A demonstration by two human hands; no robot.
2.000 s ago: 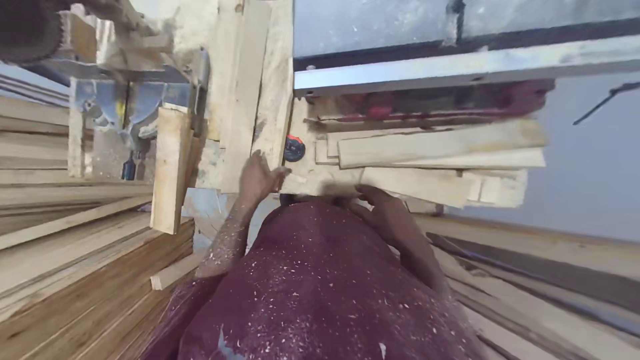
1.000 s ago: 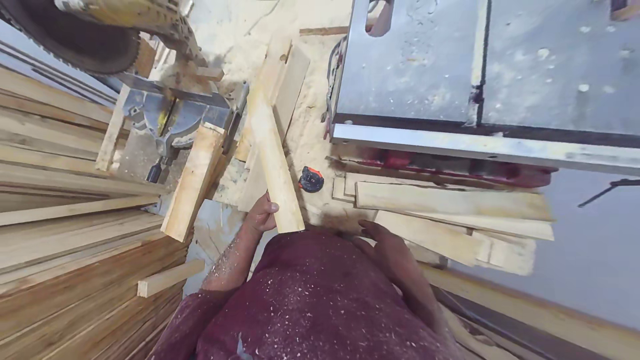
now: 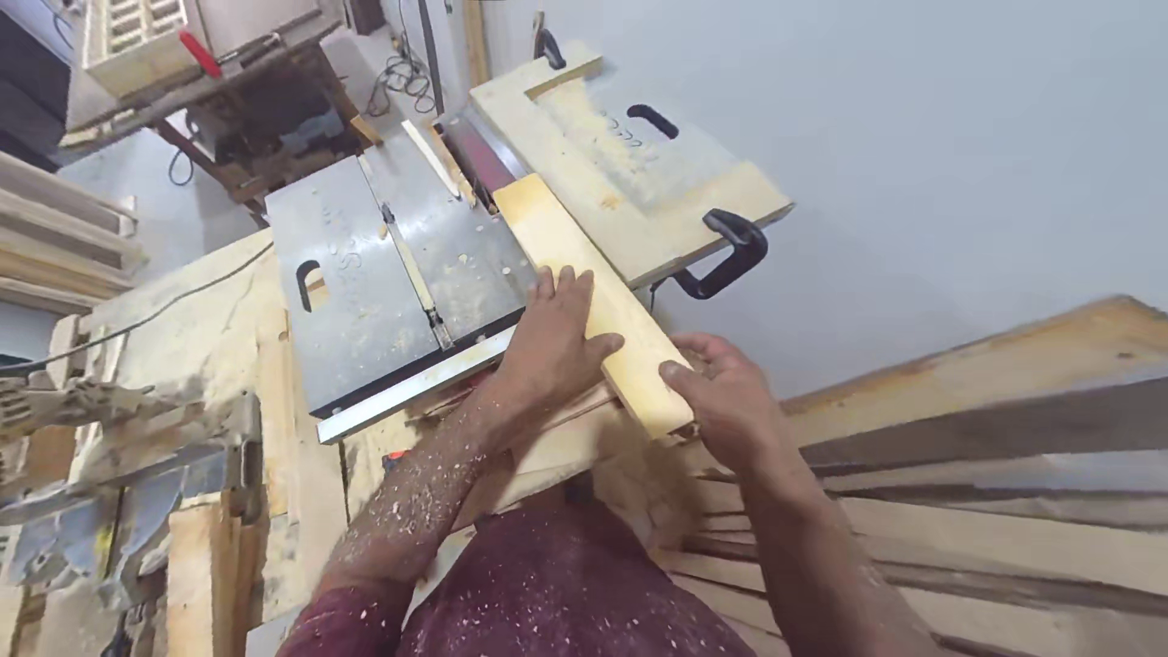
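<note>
A light wooden board [image 3: 630, 342] lies at a slant along the right side of a metal table saw top [image 3: 465, 265], beside a wooden fence board [image 3: 584, 169]. My left hand [image 3: 558, 333] rests on the board's left edge, fingers spread on its upper face and thumb toward me. My right hand [image 3: 721, 388] grips the board's near end, thumb on top and fingers around the right side. A thin wood strip [image 3: 431, 160] lies on the saw top past the board's far end. The saw blade cannot be made out.
Black clamps [image 3: 730, 255] hold the fence board at the right. A metal rail [image 3: 411, 388] runs along the saw's near edge. A miter saw [image 3: 137, 511] stands at the lower left. Stacked boards [image 3: 1004, 538] fill the lower right. A workbench [image 3: 228, 87] stands at the back left.
My left hand held a board near the miter saw one second ago; now both hands are on a board at the table saw. The view has swung far to the right.
</note>
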